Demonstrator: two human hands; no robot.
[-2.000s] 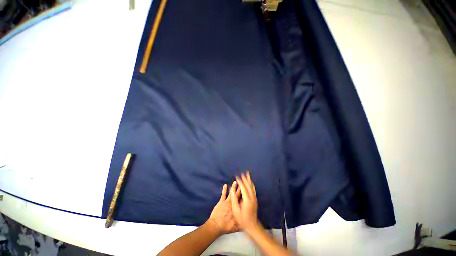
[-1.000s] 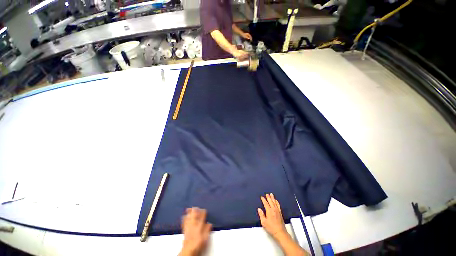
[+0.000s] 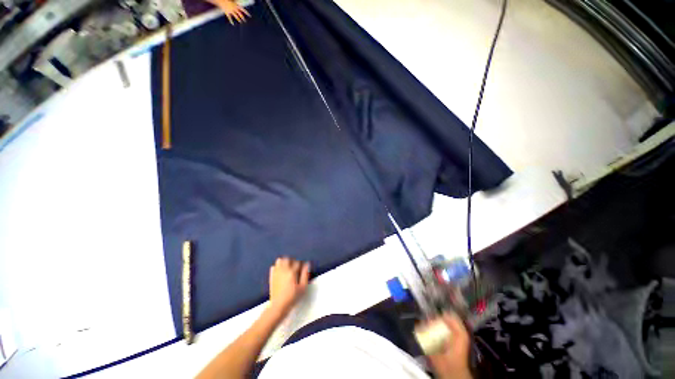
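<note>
The dark navy fabric (image 3: 244,126) lies wrinkled across the white table, with a thick fold (image 3: 414,89) along its right side. My left hand (image 3: 287,281) rests at the near edge of the cloth, fingers slightly spread, holding nothing. My right hand (image 3: 453,348) is blurred at the lower right, gripping the pale handle (image 3: 432,335) of the end cutter (image 3: 444,285). The cutter is at the near end of the silver guide rail (image 3: 403,237), beyond the cloth edge. A blue block (image 3: 397,289) sits left of the rail end. A mottled pale bar (image 3: 187,292) lies at the near left cloth edge.
An orange-brown strip (image 3: 166,96) lies at the far left cloth edge. Another person's hand (image 3: 235,10) is at the far edge. A thin black cord (image 3: 471,155) hangs down to the cutter. Metal bars (image 3: 614,52) run at the upper right. Scraps (image 3: 548,303) lie below the table.
The cutter has come from the far edge to the near rail end. My right hand has left the cloth and taken its handle. My left hand stays near the cloth edge. The black cord now shows.
</note>
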